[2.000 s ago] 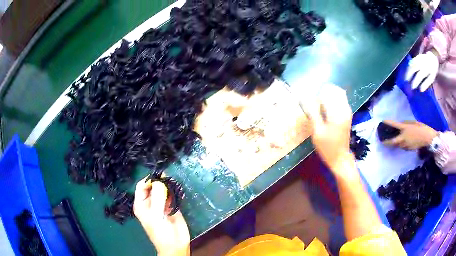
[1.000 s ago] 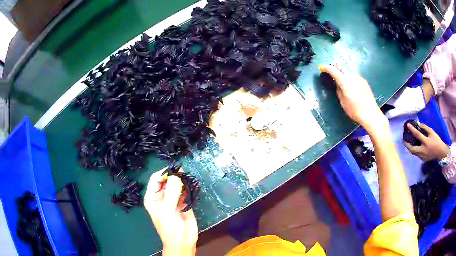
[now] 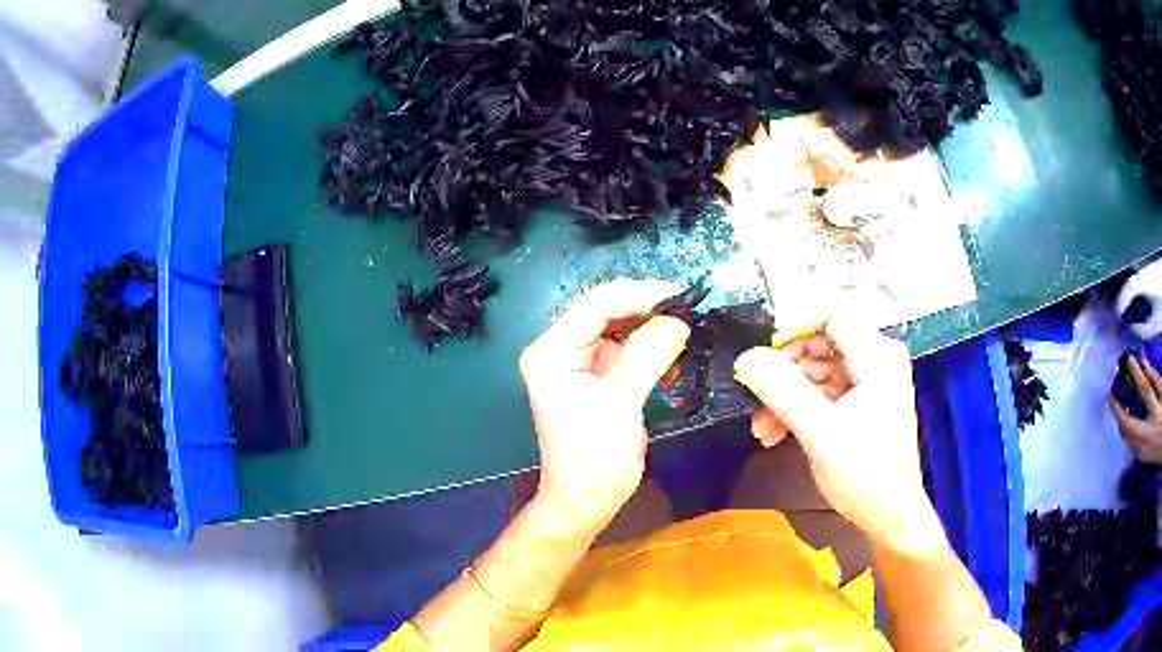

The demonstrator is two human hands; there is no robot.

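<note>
A black toothed piece, which looks like a claw clip, is between my two hands over the table's front edge. My left hand grips its left side between thumb and fingers. My right hand has its thumb and bent fingers at its right side. Yellow covers show on fingertips of both hands. No tool can be made out. A large heap of black clips lies beyond my hands, with a small cluster apart from it.
A stained pale board with a whitish lump lies behind my right hand. A blue tote with black pieces stands at the left, beside a flat dark block. At the right are another blue tote and another person's hand.
My right hand has come back from the right side of the table to the piece at my left hand. The view has turned left, showing more of the left tote.
</note>
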